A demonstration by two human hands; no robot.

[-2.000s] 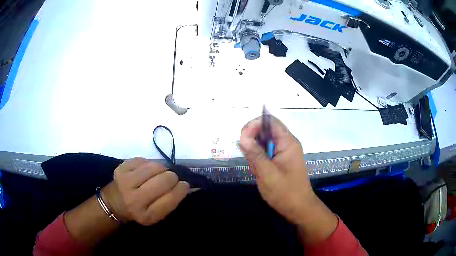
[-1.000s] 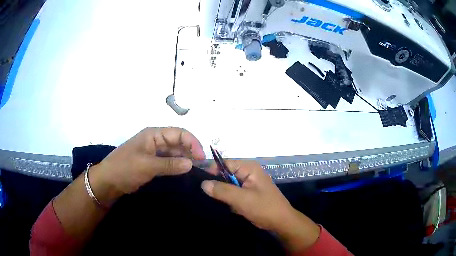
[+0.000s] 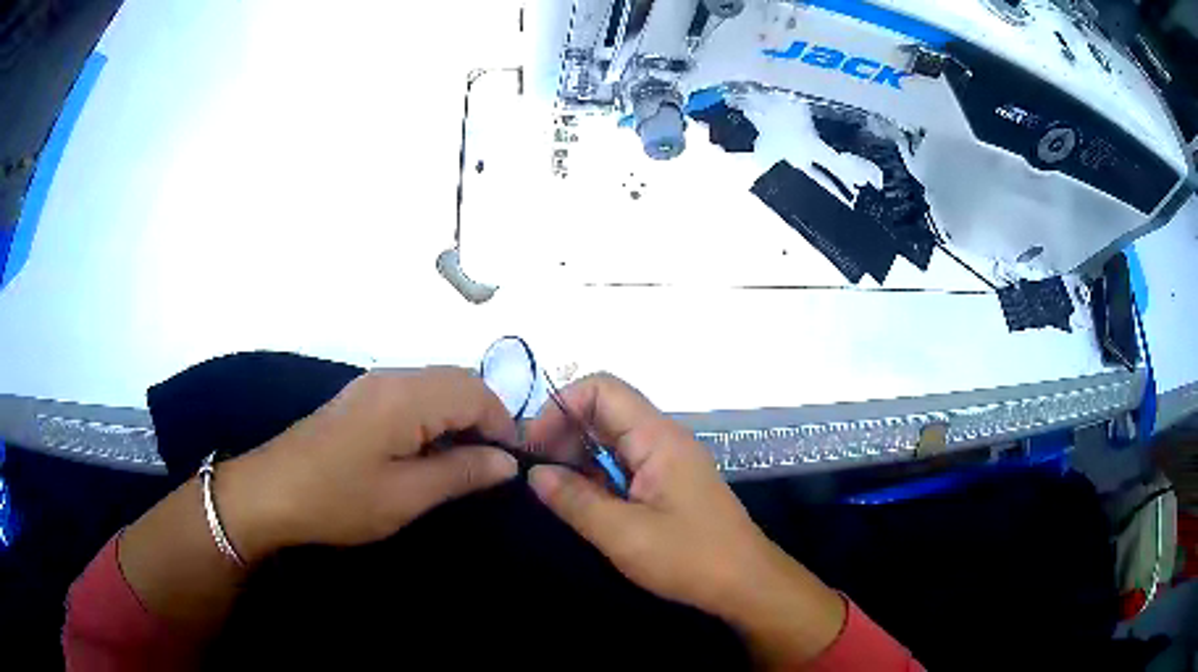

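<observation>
The black fabric [image 3: 250, 394] lies over the table's front edge and hangs down into my lap. My left hand [image 3: 414, 460] pinches its edge between thumb and fingers. A thin dark loop [image 3: 509, 377] stands up above my fingertips. My right hand [image 3: 644, 492] is close beside the left, its thumb and index fingertips at the same fabric edge. It also holds the slim snips or tweezers [image 3: 607, 462], with the blue part in the palm and the dark tip pointing up and left. The fingers hide the exact spot being pinched.
The white Jack sewing machine head [image 3: 841, 59] stands at the upper right, its needle area left of the grey knob. Black cut pieces [image 3: 834, 223] lie under its arm, and another small piece [image 3: 1035, 302] lies further right. A measuring scale [image 3: 815, 444] runs along the table's front edge.
My right hand has moved down and left from above the table to meet my left hand at the fabric edge. The loop, hidden one second ago, shows again. More fabric lies on the table at left.
</observation>
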